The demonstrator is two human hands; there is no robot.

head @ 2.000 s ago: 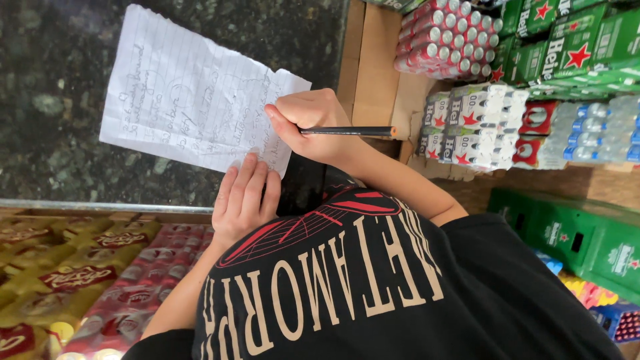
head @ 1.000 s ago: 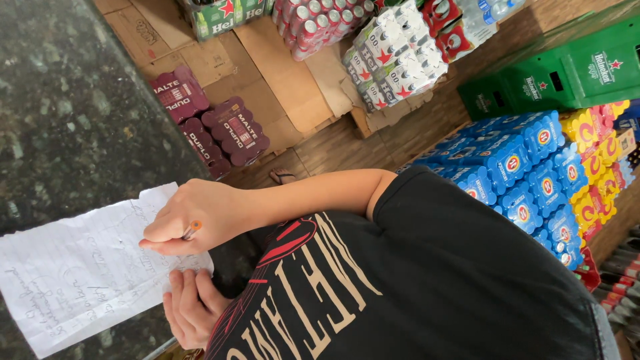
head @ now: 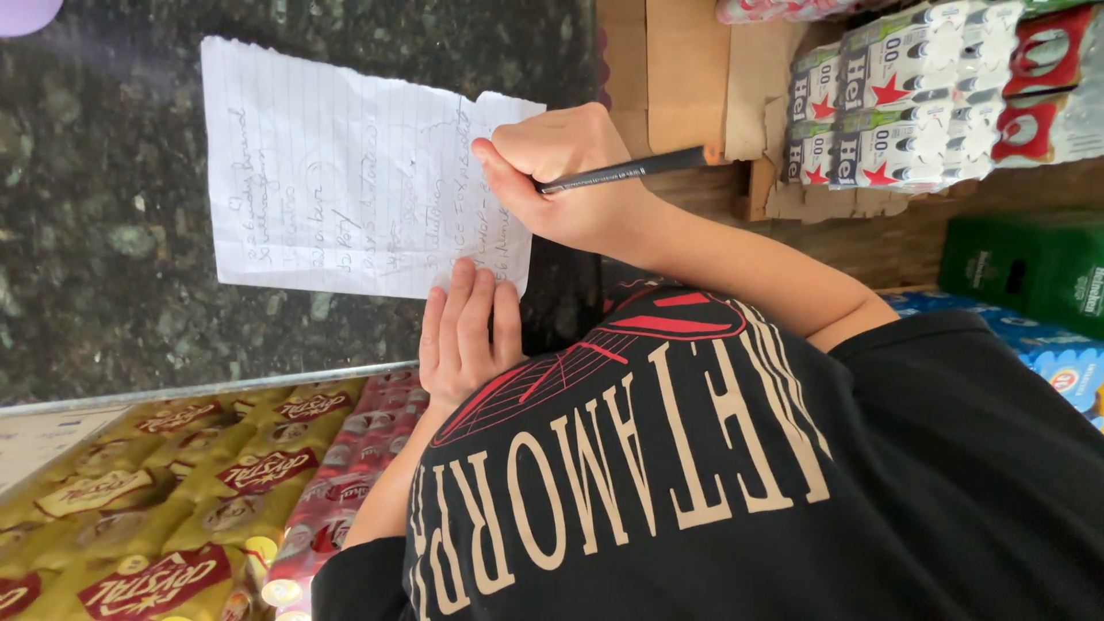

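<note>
A creased sheet of lined paper [head: 345,181] bearing handwriting lies on the dark speckled stone counter [head: 112,207]. My right hand [head: 569,172] is closed around a black pen [head: 630,169] with an orange back end, and rests over the sheet's right edge. The pen's writing tip is hidden by the fingers. Below it, my left hand [head: 470,332] lies palm down with its fingertips on the paper's lower edge, holding nothing. Both hands are close to the front of the black printed T-shirt [head: 690,483].
Shrink-wrapped packs of yellow cans [head: 172,500] and red cans [head: 345,483] stand beside the counter's lower edge. At the right are white can packs [head: 897,103], cardboard [head: 690,78], a green crate [head: 1018,267] and blue packs [head: 1065,362]. A purple object [head: 26,13] shows at the upper left corner.
The view has swung away toward the can packs and back. My right hand keeps hold of the pen over the paper, and my left hand remains at the sheet's edge.
</note>
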